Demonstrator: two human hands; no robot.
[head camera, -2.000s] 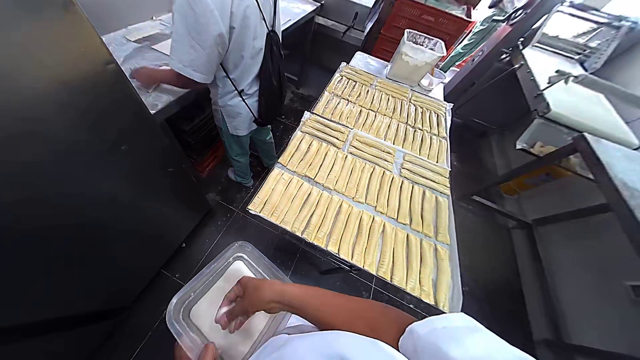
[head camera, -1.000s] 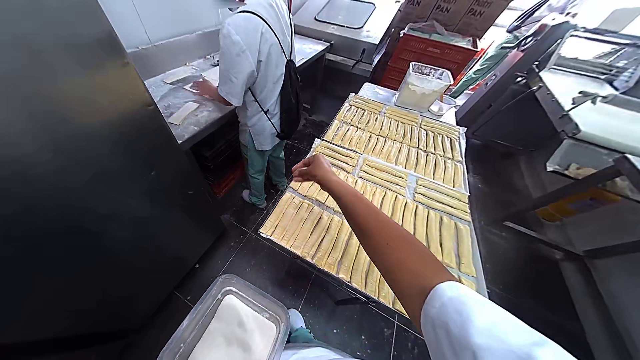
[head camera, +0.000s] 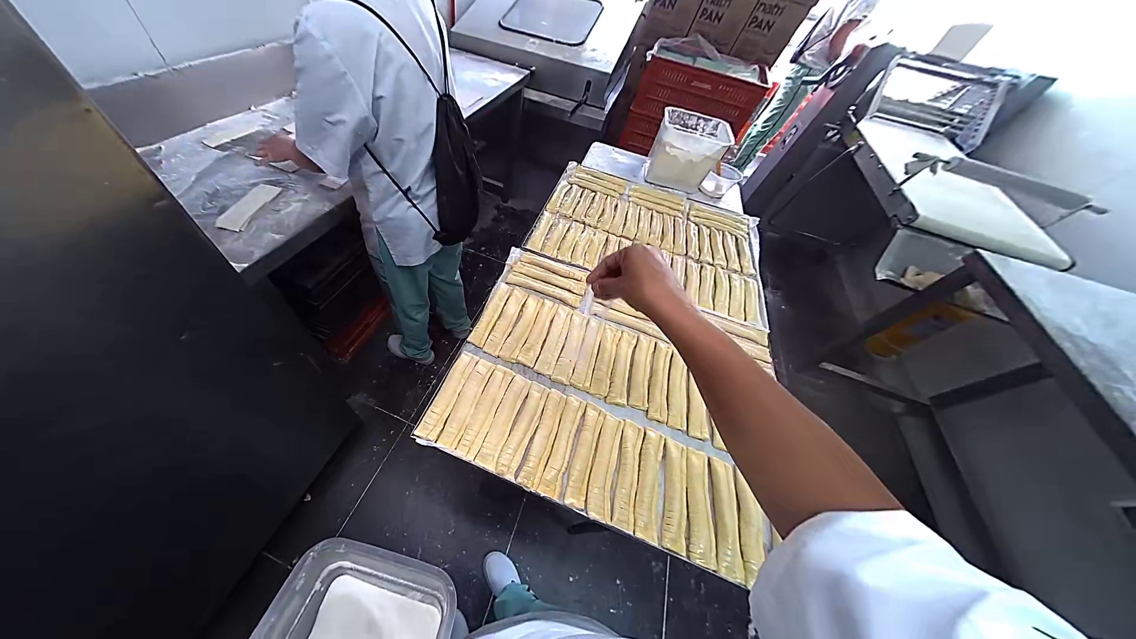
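My right hand (head camera: 635, 280) is above the pastry sticks near the middle of the table, its fingers bunched together and pointing down. Whether grains are pinched in it is too small to tell. Rows of pale yellow pastry sticks (head camera: 568, 355) lie on paper-lined trays, some crosswise and some lengthwise. A clear plastic tub (head camera: 306, 577) of white granular powder (head camera: 373, 611) is low at the left, close to my body. My left hand is out of view.
A co-worker (head camera: 373, 133) with a black drawstring bag stands left, at a floured worktop (head camera: 266, 217). A white-filled bucket (head camera: 688, 146) stands at the table's far end, before red crates (head camera: 688, 89). A dough sheeter (head camera: 958, 186) is right, a dark metal panel (head camera: 133, 373) left.
My right hand was in the tub two seconds ago, then came over the pastry sticks; since one second ago it has moved right across them. My left hand, earlier at the tub's edge, has left view.
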